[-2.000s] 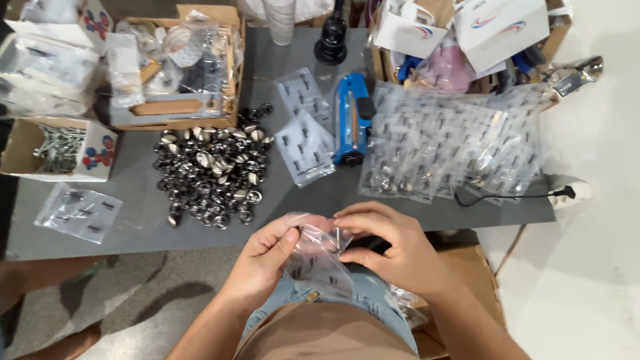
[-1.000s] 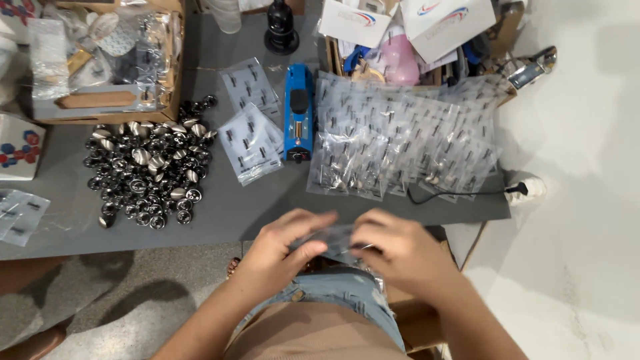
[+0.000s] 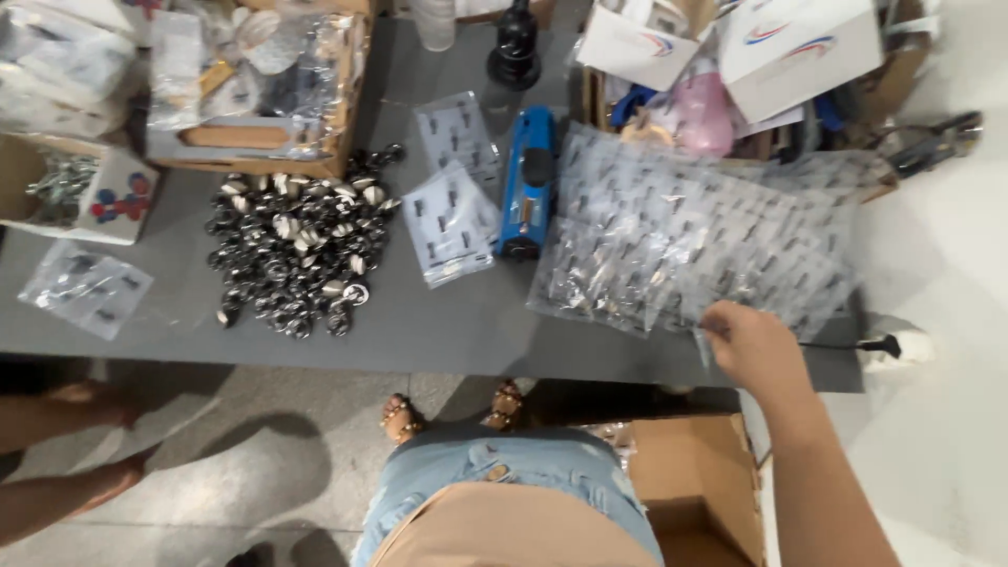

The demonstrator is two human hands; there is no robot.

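Note:
My right hand (image 3: 748, 342) pinches the edge of a clear plastic bag (image 3: 703, 346) at the front of a spread of printed clear bags (image 3: 685, 228) on the grey table. My left hand is out of view. Left of that spread lies a blue handheld tool (image 3: 526, 181), which looks like a bag sealer. Beside it, two or so flat bags (image 3: 453, 224) overlap. Further left is a heap of shiny metal knob-like parts (image 3: 299, 244). Another printed bag (image 3: 85, 289) lies near the table's left front.
A carton of packaged parts (image 3: 350, 94) and a small box of screws (image 3: 118, 201) stand at the left. A black stand (image 3: 513, 59) is at the back. A filled carton with white boxes (image 3: 803, 55) is behind the bags. An open carton (image 3: 693, 472) sits below; another person's legs (image 3: 71, 488) show left.
Both hands were together over my lap with a clear bag between them. My right hand has moved right to the spread of bags, and my left hand has left the view.

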